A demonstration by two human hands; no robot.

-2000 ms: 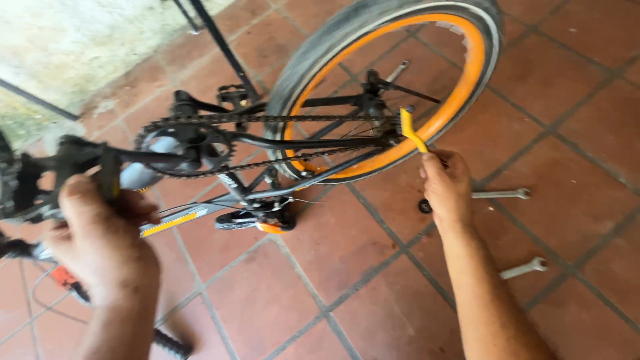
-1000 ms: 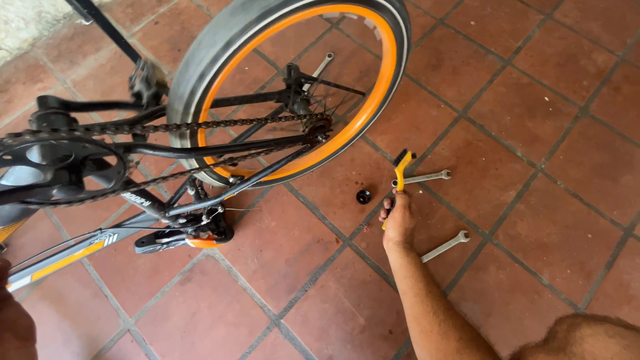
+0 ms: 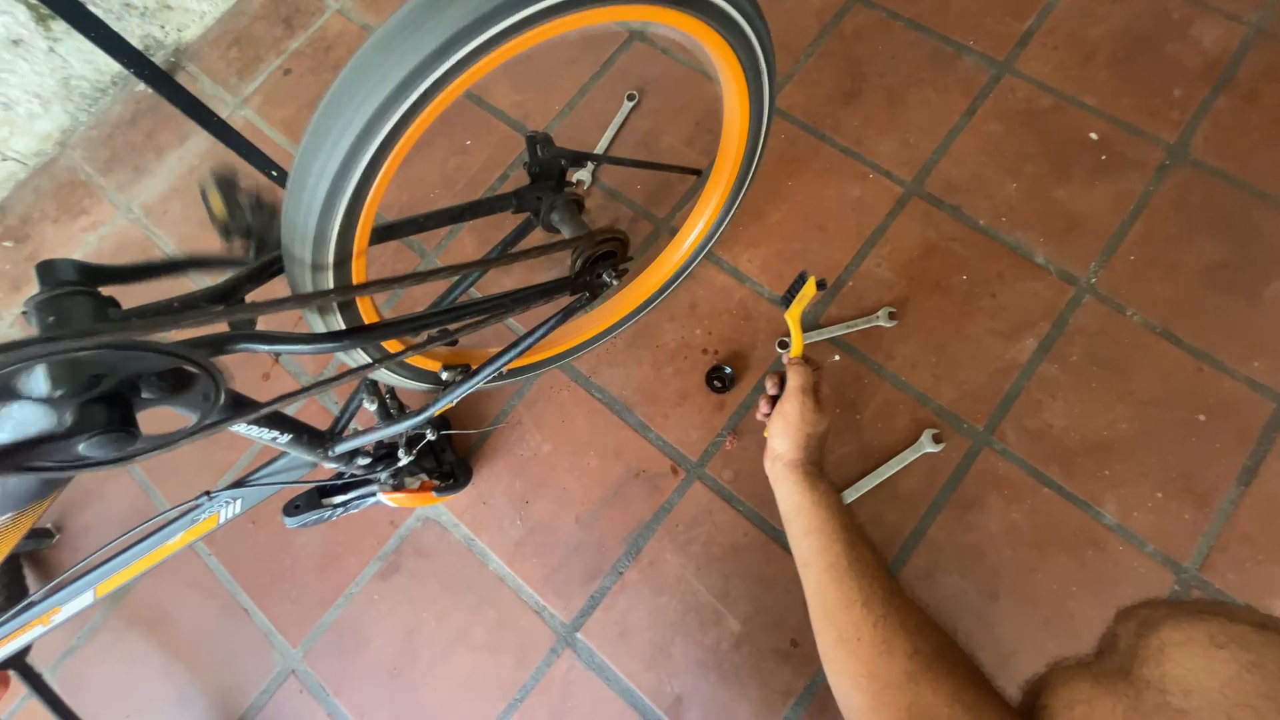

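Note:
My right hand [image 3: 795, 415] is closed around the handle of a yellow brush [image 3: 796, 315] with black bristles, held up over the tiled floor, right of the bicycle wheel. Beside that hand lie a small black cup [image 3: 719, 378] with dark liquid and a combination wrench [image 3: 850, 327]. The bicycle's wheel with an orange rim [image 3: 738, 110] looks blurred, its spokes smeared. A chain [image 3: 450, 272] runs from the rear sprocket [image 3: 600, 262] to the blurred chainring [image 3: 110, 400]. Of my left hand, at most a sliver of skin shows at the lower left edge; what it holds is hidden.
An open-end wrench [image 3: 893, 466] lies below the brush, partly behind my forearm. Another wrench [image 3: 608, 135] is seen through the wheel. The grey and orange bicycle frame [image 3: 130, 570] spans the left side. Near the wall, a black bar [image 3: 165, 85] slants down to the wheel.
My right hand has moved with the brush away from the rear sprocket, out over the floor. My left hand, seen at the pedal earlier, has nearly left the view. The crank and pedal have turned.

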